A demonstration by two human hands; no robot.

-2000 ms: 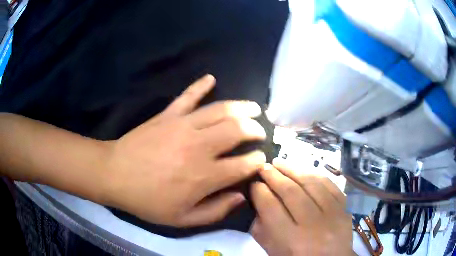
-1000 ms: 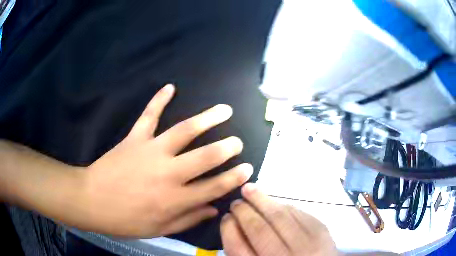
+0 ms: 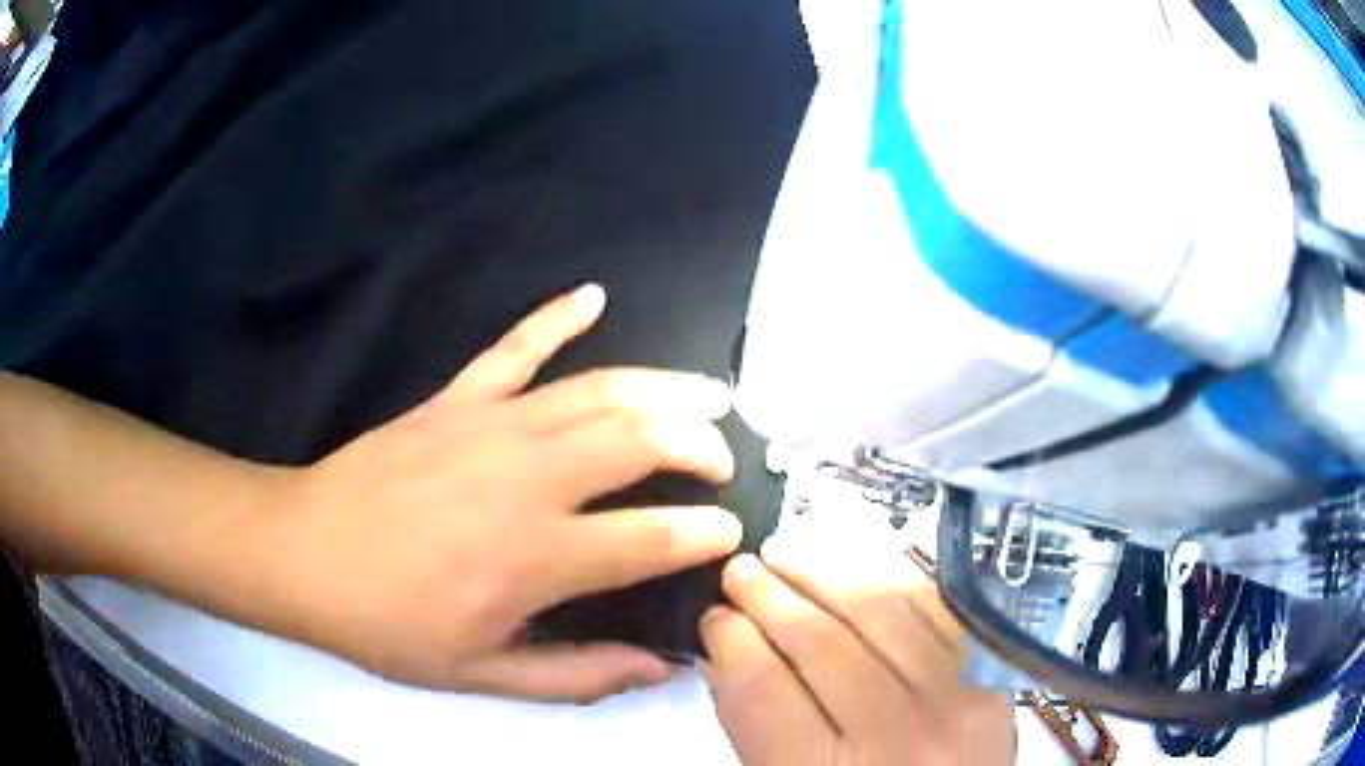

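Note:
A large black garment panel (image 3: 434,165) covers the left and middle of the table and runs up to the white sewing machine head (image 3: 1033,195) with its blue stripe. My left hand (image 3: 494,524) lies flat on the panel, palm down, fingers spread, fingertips near the needle area. My right hand (image 3: 853,659) is at the panel's right edge, just below the machine head, its fingertips pinching the cloth edge beside my left fingers. The presser foot area (image 3: 876,476) shows as small metal parts right of my left fingertips; the needle itself cannot be made out.
Orange-copper thread snips (image 3: 1081,733) lie right of my right hand, partly cut off by the frame. Black looped scissor handles (image 3: 1198,644) show behind the machine's dark curved bar. The table's curved front edge (image 3: 195,673) carries a ruled tape. Checked cloth hangs at lower left.
Since one second ago, both hands and the panel edge sit closer to the needle area, and my left fingers are less spread. The camera view has shifted, showing more of the machine head.

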